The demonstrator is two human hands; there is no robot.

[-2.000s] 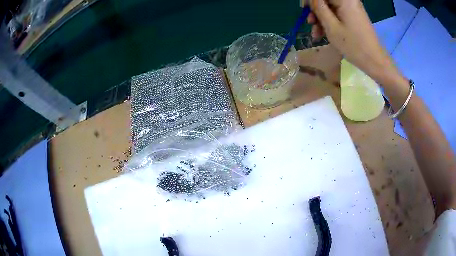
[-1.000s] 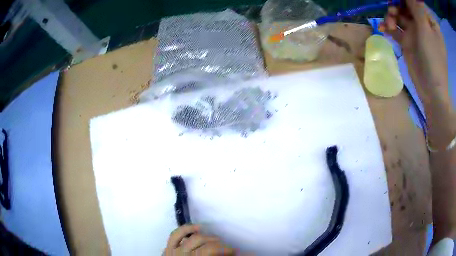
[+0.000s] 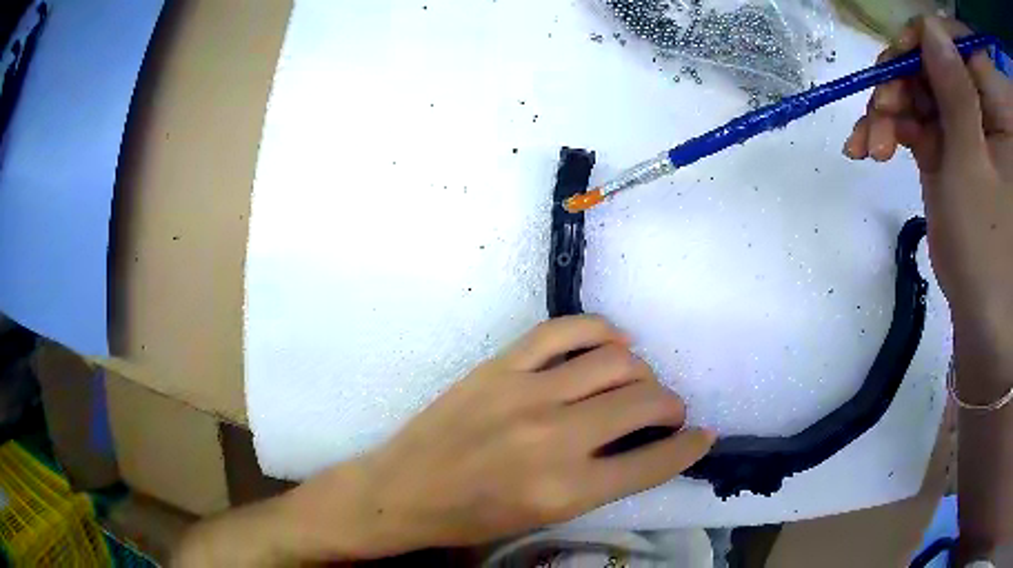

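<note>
The black curved frame (image 3: 828,442) lies on the white foam sheet (image 3: 389,222), its toothed block at the lower edge of the curve. My left hand (image 3: 555,427) rests over the left part of the curve and holds it, hiding part of it. My right hand (image 3: 944,122), at the upper right, holds the brush (image 3: 766,117) by its blue handle. The orange bristles touch the left arm of the frame, a little below its tip. The right arm's tip lies close to my right wrist.
Small grey balls (image 3: 711,39) lie heaped in and by the clear plastic bag at the top, with a few loose on the foam. Blue sheets (image 3: 67,166) are at the left. A cardboard box (image 3: 167,433) and yellow crate (image 3: 44,510) are at the lower left.
The brush has come from the clear cup down to the frame's left arm. My left hand has come fully into view on the frame. The view has shifted lower, and the cup is out of view.
</note>
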